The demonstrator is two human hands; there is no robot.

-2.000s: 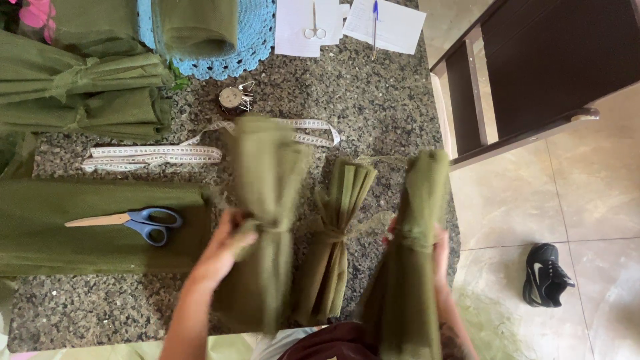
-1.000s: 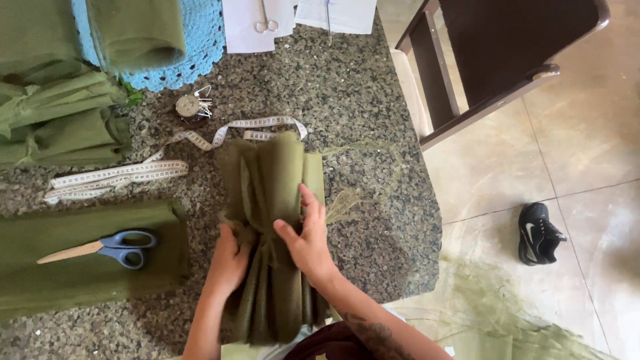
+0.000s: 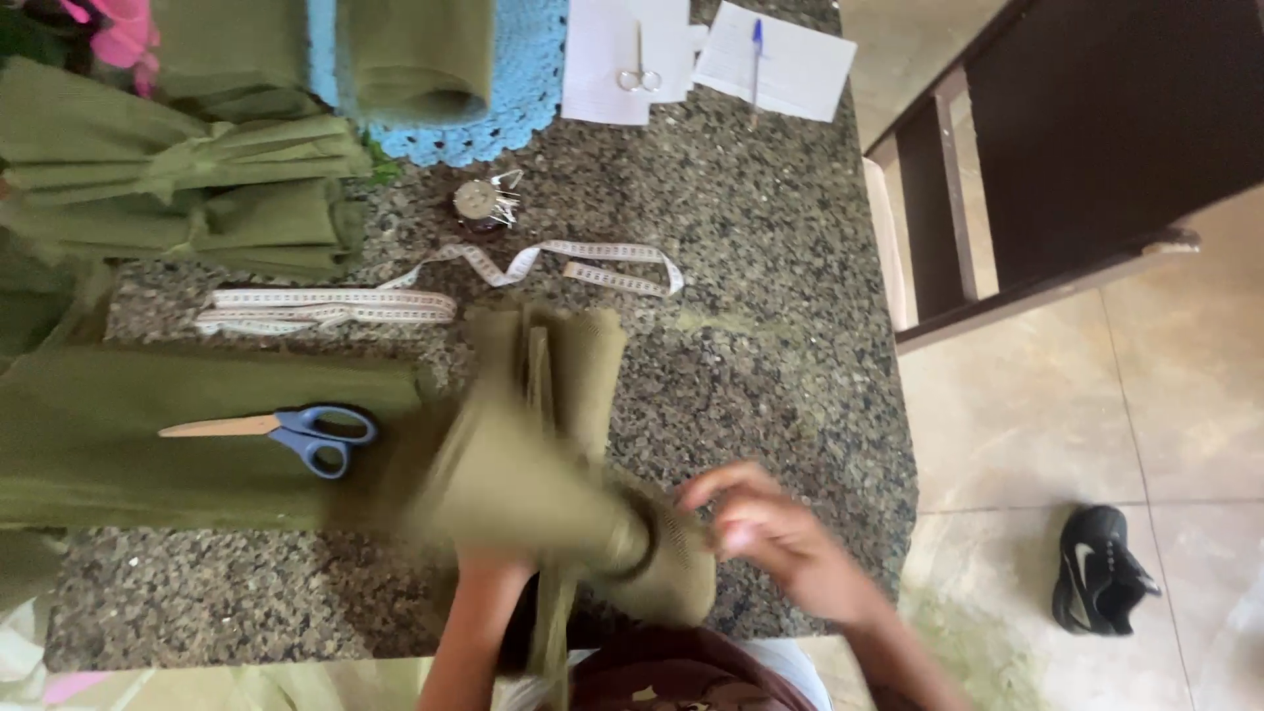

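Observation:
A bundle of olive-green mesh fabric [image 3: 513, 484], blurred by motion, lies slantwise over another upright green bundle [image 3: 590, 380] near the table's front edge. My left hand [image 3: 497, 561] is mostly hidden beneath the blurred bundle and seems to support it; its fingers do not show. Just right of the bundle's rolled end, my right hand [image 3: 765, 528] has bent, parted fingers with nothing visible between them. Blue-handled scissors [image 3: 321, 434] rest on flat green fabric [image 3: 227, 494] to the left. Beyond the bundles a white measuring tape [image 3: 336, 306] lies loosely folded.
Tied green bundles [image 3: 188, 168] lie at the upper left, near a rolled fabric [image 3: 415, 59] on a blue crocheted doily [image 3: 523, 89]. A pin holder [image 3: 479, 200], small scissors [image 3: 640, 79] and a pen [image 3: 756, 59] are farther back. A chair [image 3: 1086, 128] stands right; a black shoe [image 3: 1098, 573] is on the floor.
Two seconds ago my hands held separate bundles; one second ago both were on bundles brought together. Now one bundle is tilted across the other, and my right hand has come off to the right.

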